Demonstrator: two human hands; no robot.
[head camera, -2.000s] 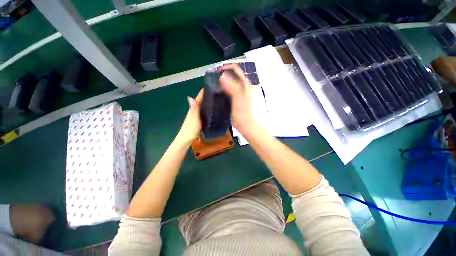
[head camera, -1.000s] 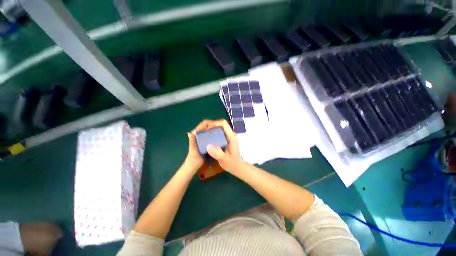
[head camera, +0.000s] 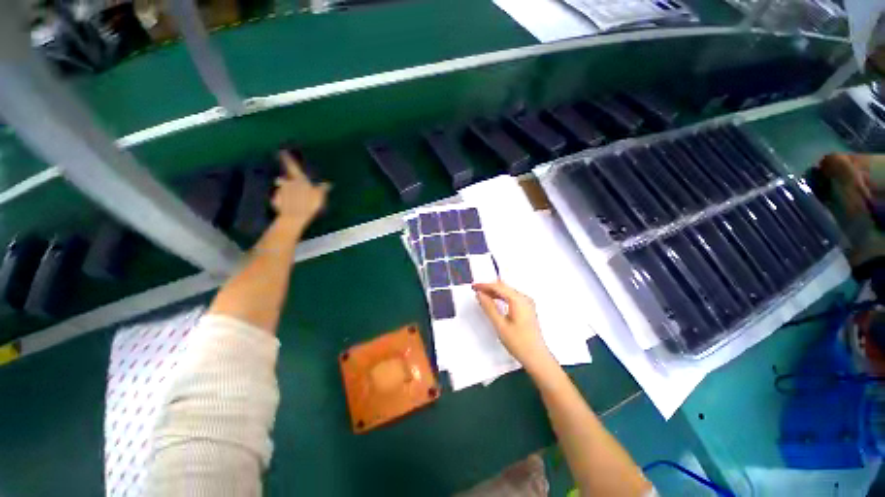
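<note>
My left hand (head camera: 297, 196) reaches over the edge rail to a black plastic housing (head camera: 309, 171) on the conveyor; the fingers cover part of it and the grip cannot be made out. My right hand (head camera: 514, 318) is over the label sheet (head camera: 461, 335), thumb and forefinger close together beside the dark square labels (head camera: 452, 247); no label shows clearly between them. The orange positioning jig (head camera: 388, 378) lies on the bench left of the sheet, its centre recess orange with no label in it.
More black housings (head camera: 394, 170) lie along the conveyor. A blister tray (head camera: 694, 238) of housings sits on white paper at right. A wrapped stack (head camera: 133, 393) lies at left. A white post (head camera: 146, 184) rises at left. Another person's hand (head camera: 852, 184) shows at far right.
The housing is no longer between my hands above the jig. My left hand has moved up and left to the conveyor, my right hand right to the label sheet. The jig is uncovered.
</note>
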